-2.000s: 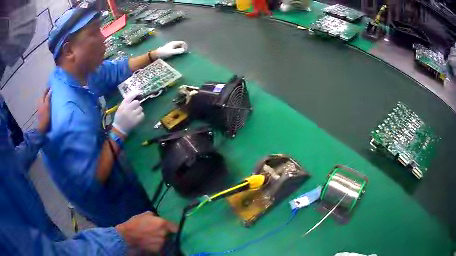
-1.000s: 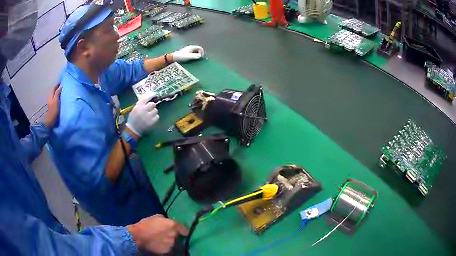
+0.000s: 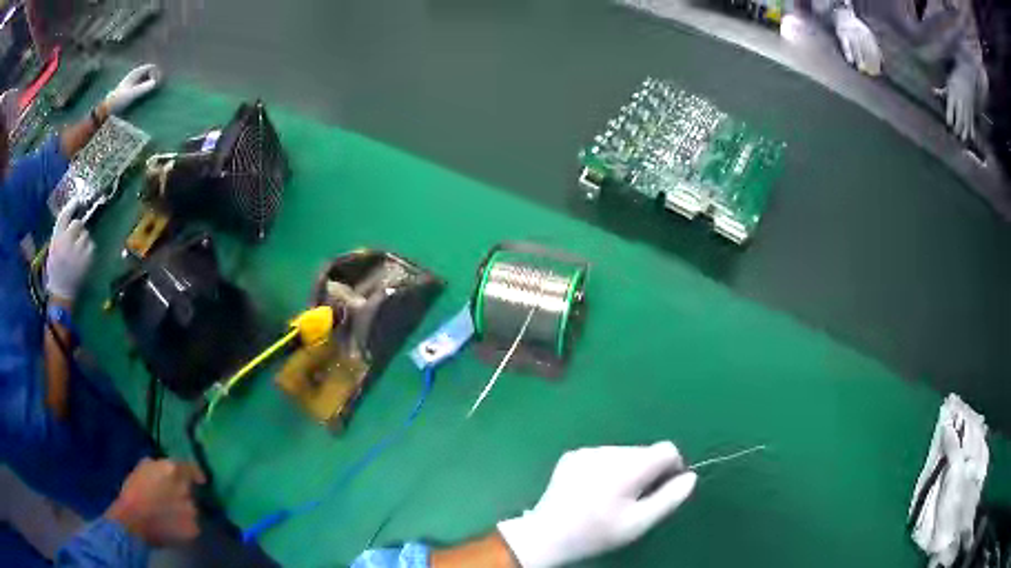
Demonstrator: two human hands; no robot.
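Observation:
My left hand (image 3: 604, 501), in a white glove with a blue sleeve, reaches in from the bottom edge. Its thumb and fingertips pinch a short, thin silver solder wire (image 3: 728, 456) that points right above the green mat. My right hand is not in view. A solder spool (image 3: 530, 291) with green rims stands behind my left hand, its loose end hanging toward me. Left of it, a soldering iron with a yellow grip (image 3: 315, 325) rests in a dark stand (image 3: 390, 297) with a yellow-brown sponge tray (image 3: 322, 383). A light-blue clip tag (image 3: 446, 340) lies between stand and spool.
A green circuit board (image 3: 693, 155) lies on the dark belt (image 3: 466, 100). A crumpled white cloth or glove pile (image 3: 950, 477) lies at far right. Two black fans (image 3: 253, 169) stand left. A neighbour's gloved hand (image 3: 69, 257) and another person's bare hand (image 3: 159, 501) are at left.
The view has turned right and down, so the bench things appear further left and higher. My left hand with the wire and the white pile now show.

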